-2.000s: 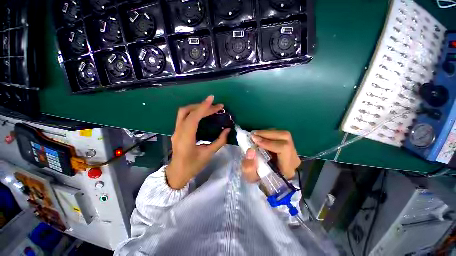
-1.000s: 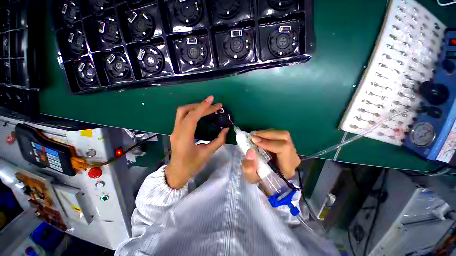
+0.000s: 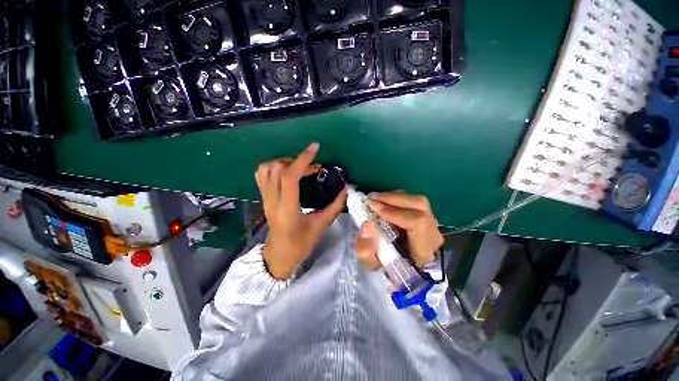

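My left hand point(image 3: 287, 205) holds a round black part point(image 3: 322, 186) by its edge between thumb and fingers, over the mat's near edge. A small light rectangular mark shows near its upper left rim. My right hand point(image 3: 404, 227) holds a white and clear dispensing syringe point(image 3: 382, 242) like a pen, with its needle tip at the right rim of the part; whether it touches cannot be told. A blue adapter point(image 3: 414, 295) sits at the syringe's rear end. Above lies a glossy black pocket tray point(image 3: 279, 106) with round black parts in its pockets.
More black trays point(image 3: 28, 97) lie at the far left. At right a pale board point(image 3: 566, 126) with rows of small marks lies against a blue controller point(image 3: 644, 178) with a gauge, and a clear air hose point(image 3: 514, 210) runs there. A machine with a keypad pendant point(image 3: 67, 227) stands at lower left.
The black part is tilted differently and its light mark has shifted left and down. My left fingers have shifted slightly with it. The syringe has moved slightly left, its tip still at the part's rim.
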